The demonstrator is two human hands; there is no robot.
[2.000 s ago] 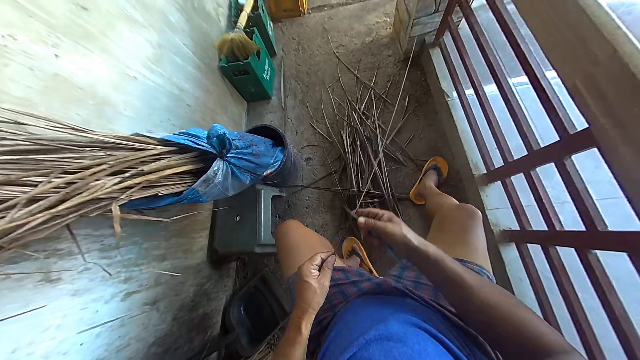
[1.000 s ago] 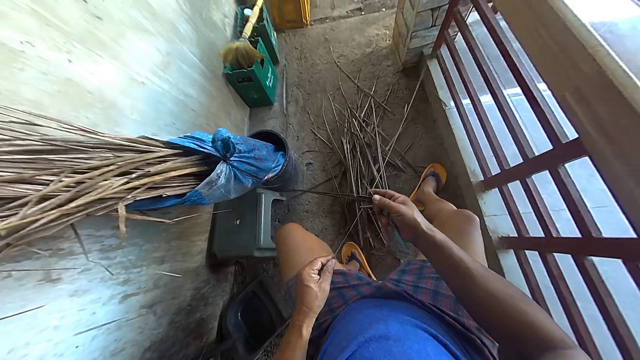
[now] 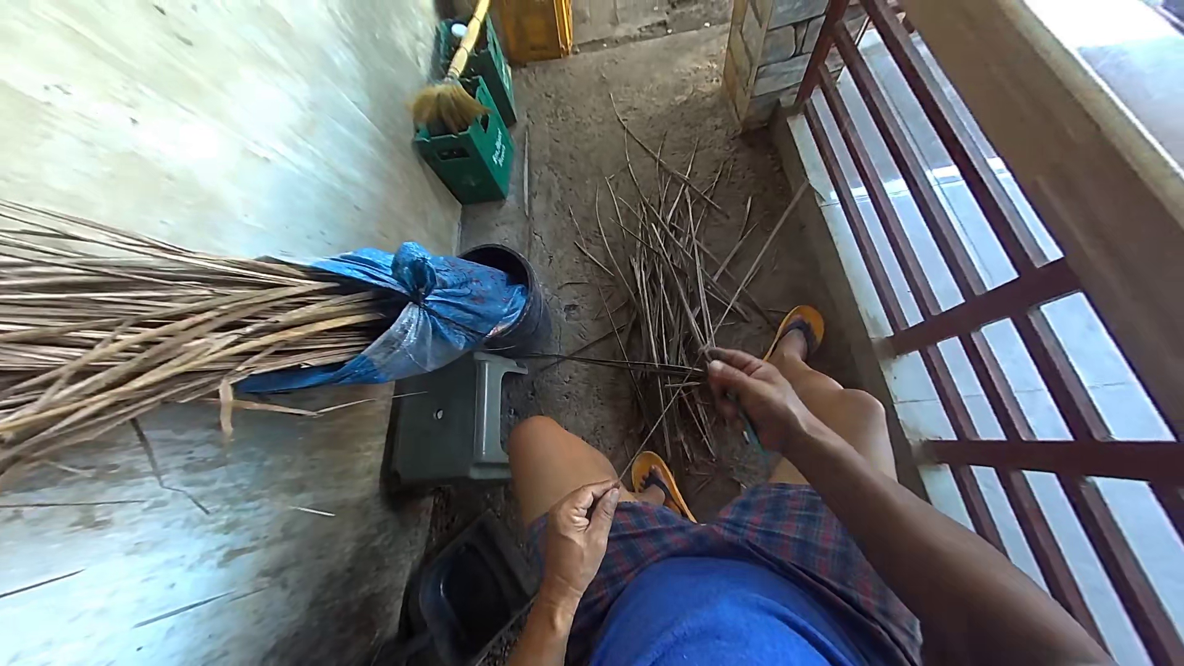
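Note:
Between the fingers of my left hand, above my left thigh, is the end of a thin strip that runs up toward the other hand. My right hand is closed on thin dry strips beside my right knee, with a teal-handled tool, perhaps a knife, partly hidden in its palm. Beyond the hands a loose pile of dry strips lies on the concrete floor. At the left, a large bundle of long dry leaf strips is wrapped in a blue plastic sheet at its end, beside a dark bucket.
A grey plastic stool stands by my left knee, with a black plastic container nearer to me. Green crates with a broom on them stand along the wall. A yellow crate is behind. Red-brown railings line the right side.
My right hand has moved away from my left hand, up and to the right, since the earliest frame. The left hand has stayed over the left thigh.

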